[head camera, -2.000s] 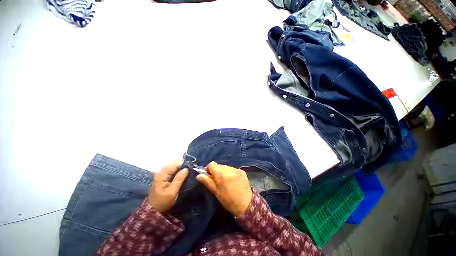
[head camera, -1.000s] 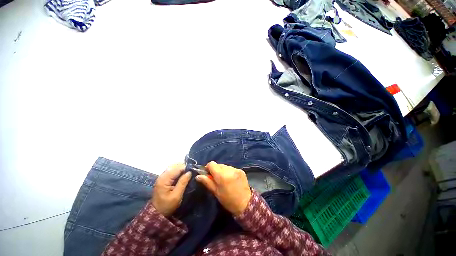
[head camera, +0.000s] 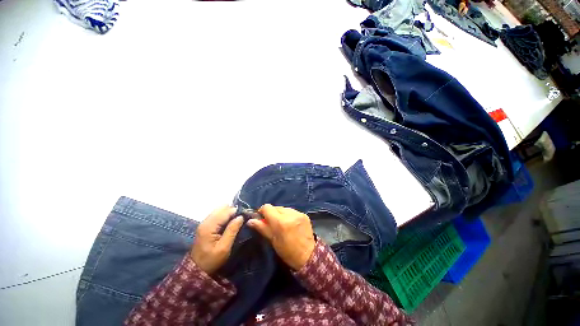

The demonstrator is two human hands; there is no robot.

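Observation:
A dark-blue denim garment (head camera: 143, 251) with pale topstitching lies on the table edge nearest me, under both hands. My left hand (head camera: 215, 242) pinches its dark seam between thumb and fingers. My right hand (head camera: 289, 237) is closed just right of it, fingertips almost touching the left ones. A small tool (head camera: 253, 216), mostly hidden, shows as a dark and reddish bit at the right fingertips against the seam. An oval opening (head camera: 334, 230) with a greyish inside shows right of my right hand.
Another denim garment (head camera: 439, 102) with round buttons lies at the right table edge. Lighter denim (head camera: 397, 22) lies beyond it. Striped cloth (head camera: 92, 13) is at the far left. A red strip (head camera: 498, 115) is near the right edge. Green (head camera: 423, 264) and blue (head camera: 469, 248) crates are below.
My right fingertips have closed in towards the left ones, and less of the tool shows. The garment has barely moved. A hand has come into view at the far top right.

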